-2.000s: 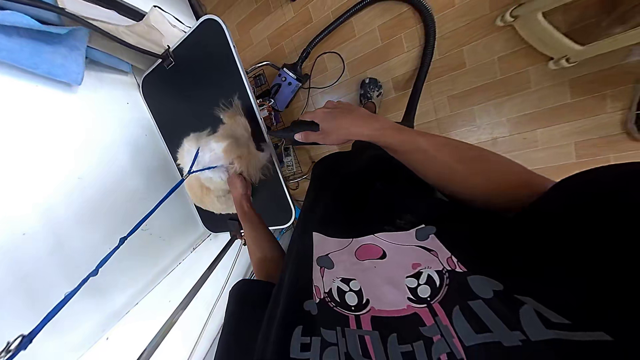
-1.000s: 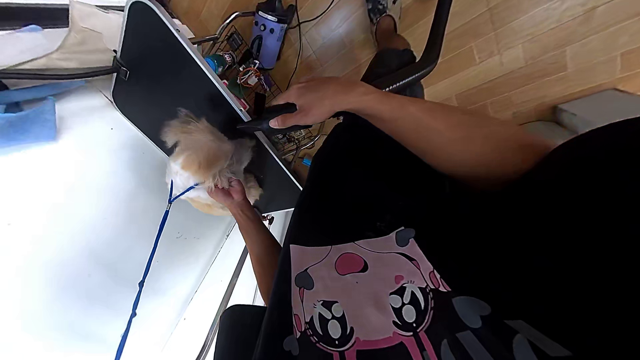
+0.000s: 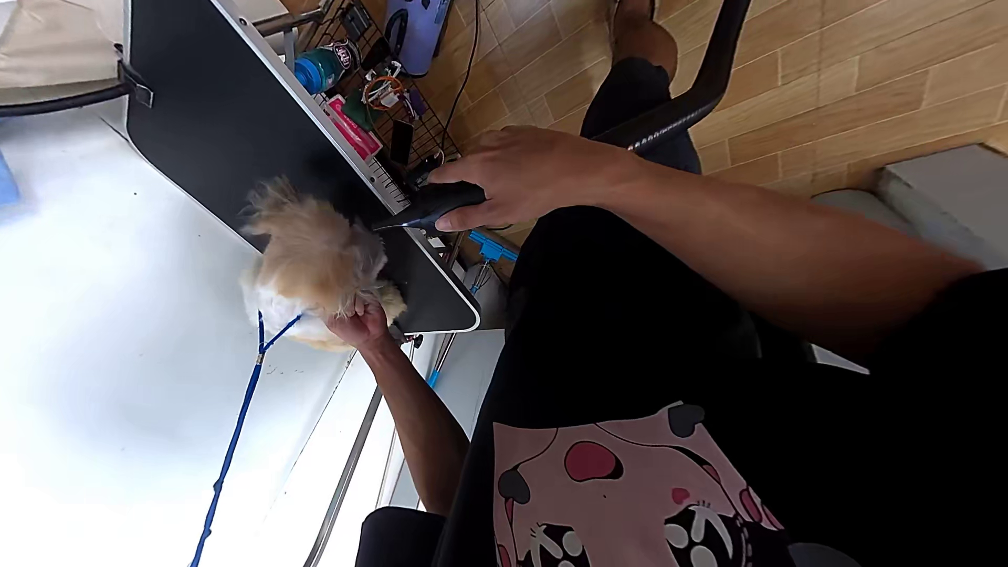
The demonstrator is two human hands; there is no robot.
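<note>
A small fluffy dog with cream and tan fur (image 3: pixel 311 256) is on a black-topped grooming table (image 3: pixel 228 118), with a blue grooming loop (image 3: pixel 240 417) around it. My left hand (image 3: pixel 361 323) grips part of the dog, perhaps a leg; fur hides what exactly. Above the table's near edge, my right hand (image 3: pixel 528 177) holds the black nozzle of a pet dryer (image 3: pixel 433 206), its narrow tip pointed at the dog's fur, which is blown upward. A black dryer hose (image 3: pixel 693 102) runs beyond my right forearm.
Below the table edge, a wire rack (image 3: pixel 429 130) carries a bottle (image 3: pixel 327 67), a pink box (image 3: pixel 354 130) and cords. A purple dryer unit (image 3: pixel 417 31) stands on the tiled floor. Another person's leg (image 3: pixel 642 102) is beyond the hose. A metal pole (image 3: pixel 346 472) is beside my left arm.
The view has shifted and turned. The nozzle stays in my right hand and my left hand stays on the dog. The other person's leg shows more than two seconds ago.
</note>
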